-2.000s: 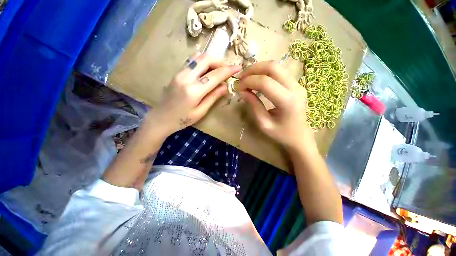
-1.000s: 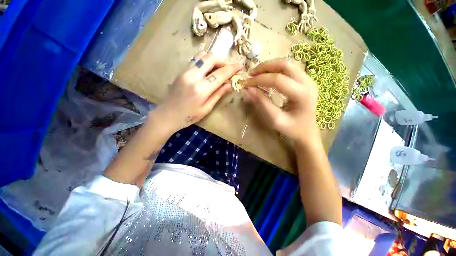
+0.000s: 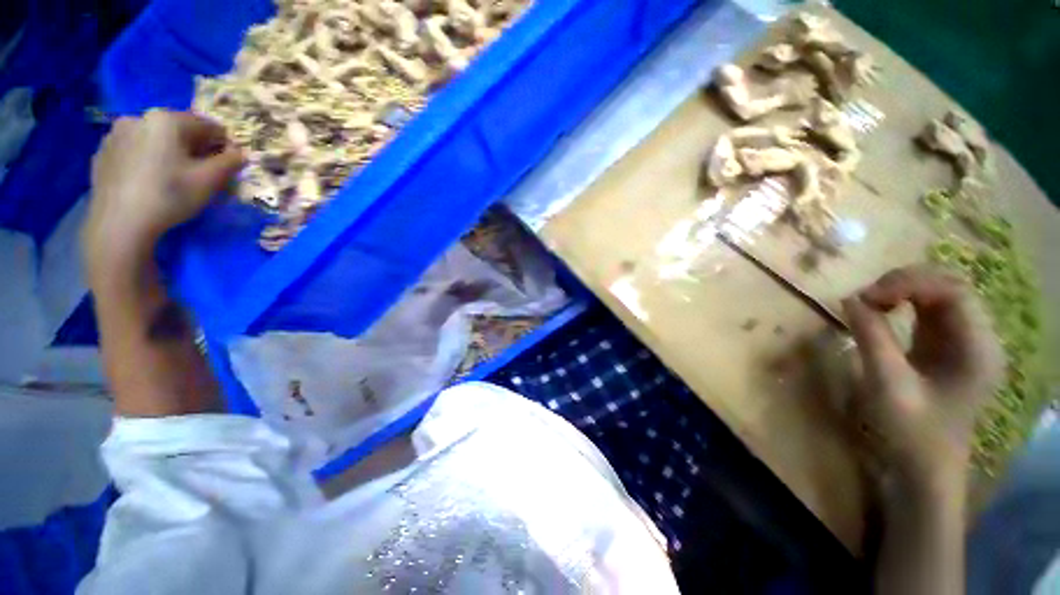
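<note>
My left hand (image 3: 157,180) is at the left side of the blue crate (image 3: 407,198), fingertips curled together over the heap of beige moulded figures (image 3: 337,93). Whether it pinches anything cannot be told. My right hand (image 3: 924,349) is above the cardboard board (image 3: 697,314), blurred, with a thin dark stick-like tool (image 3: 781,279) between its fingers, its far end pointing towards the loose figures (image 3: 773,157) on the board. The heap of small yellow-green metal rings (image 3: 1017,302) lies beside and partly behind my right hand.
Another beige figure (image 3: 957,145) lies near the top of the ring heap. Shiny whitish patches (image 3: 744,215) show on the board by the figures. A crumpled translucent bag (image 3: 349,372) is below the crate. A green surface (image 3: 953,35) is at the upper right.
The view has swung left, bringing the crate's contents into sight. My hands have parted: the left has moved from the board to the crate, and the right stays over the board near the rings.
</note>
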